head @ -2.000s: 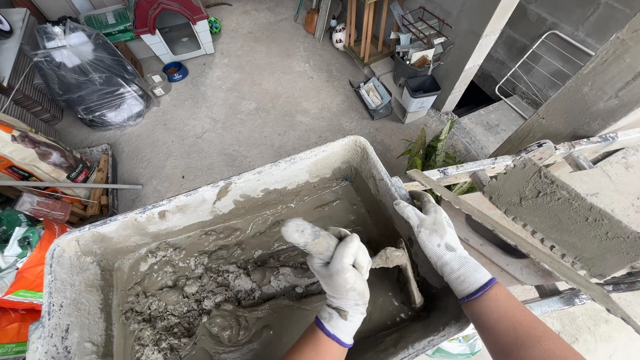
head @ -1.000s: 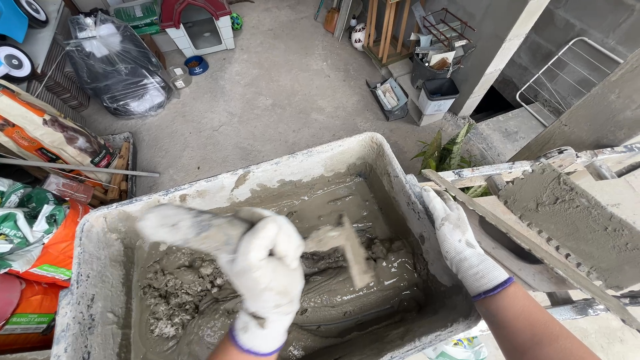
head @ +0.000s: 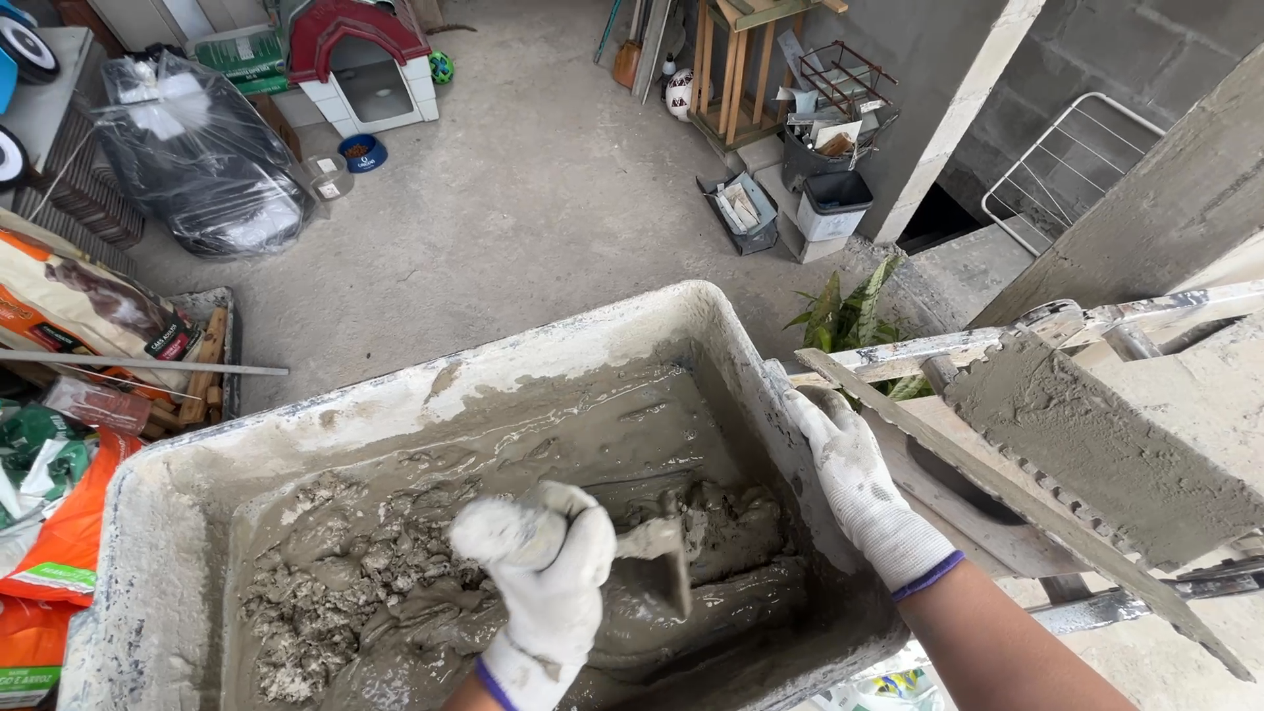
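My left hand [head: 553,573], in a white knit glove with a purple cuff, is closed around the mortar-smeared handle of a trowel [head: 667,568]. The trowel's blade stands edge-down in grey wet mortar [head: 592,425] and is slightly blurred. A large mortar-caked plastic tub [head: 163,543] holds the mix, smooth at the back and lumpy with dry powder at the left. My right hand [head: 849,474], gloved alike, grips the tub's right rim. Just right of that hand lies a long mortar-coated straightedge [head: 1027,513], and beyond it a notched trowel [head: 1106,444] covered in mortar.
A paint-spattered ladder [head: 1195,306] lies under the tools at the right, with a leafy plant [head: 839,316] beside it. Bags [head: 69,533] stand left of the tub. Across the concrete floor are a pet house [head: 365,79], a blue bowl [head: 362,153] and a debris bucket [head: 834,148].
The hand with the trowel moved left, then back somewhat to the right within the tub, and the mortar's surface has shifted. The other hand has stayed on the right rim.
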